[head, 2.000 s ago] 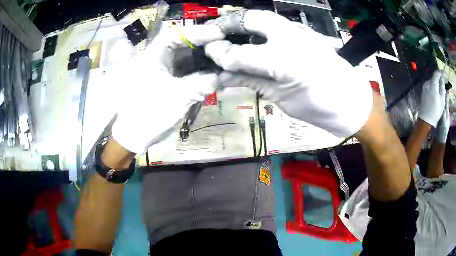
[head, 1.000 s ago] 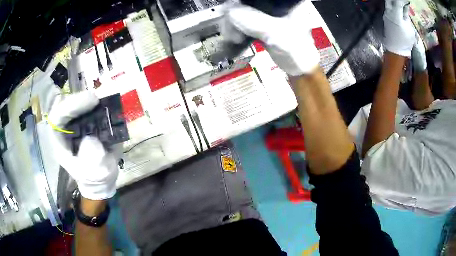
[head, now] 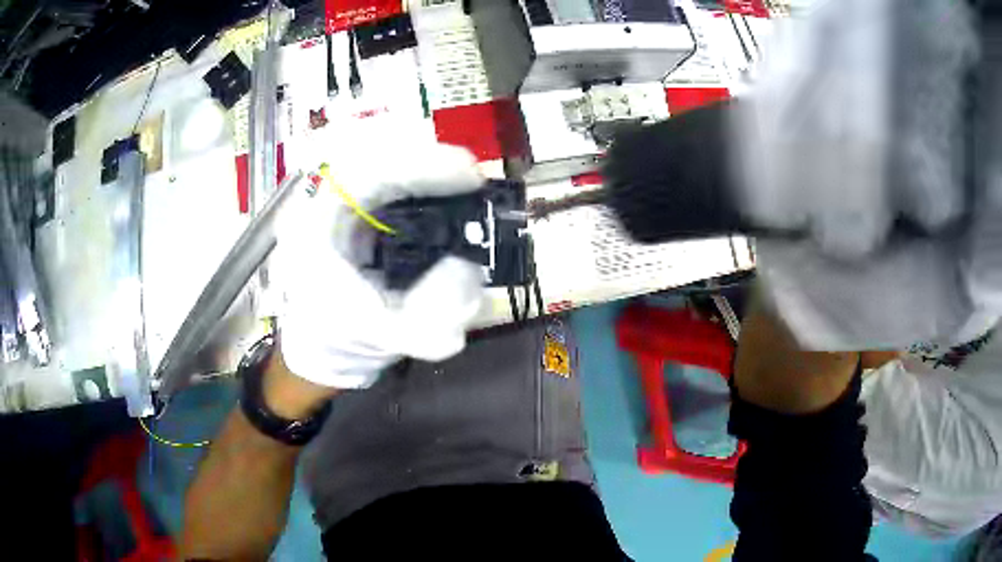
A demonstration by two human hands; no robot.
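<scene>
My left hand (head: 368, 269), in a white glove, holds a black plastic part (head: 451, 233) over the bench. A yellow lead (head: 357, 206) loops over the glove, and a metal strip (head: 225, 288) runs from the hand down to the left. My right hand (head: 868, 165), gloved and blurred, is closed around a thick black electric screwdriver (head: 681, 173). Its thin bit points left, with the tip close to the black part's right edge; I cannot tell if they touch.
A grey box-like jig (head: 604, 55) stands beyond the hands. Metal strips (head: 134, 274) lie at left with flat black pieces (head: 229, 79). The bench has white-and-red printed sheets (head: 472, 132). A red stool (head: 665, 406) stands below right, beside a person's white shirt (head: 934, 439).
My right hand has come back from the jig area and now holds the screwdriver. My left hand has brought the black part closer to the middle. The view has shifted.
</scene>
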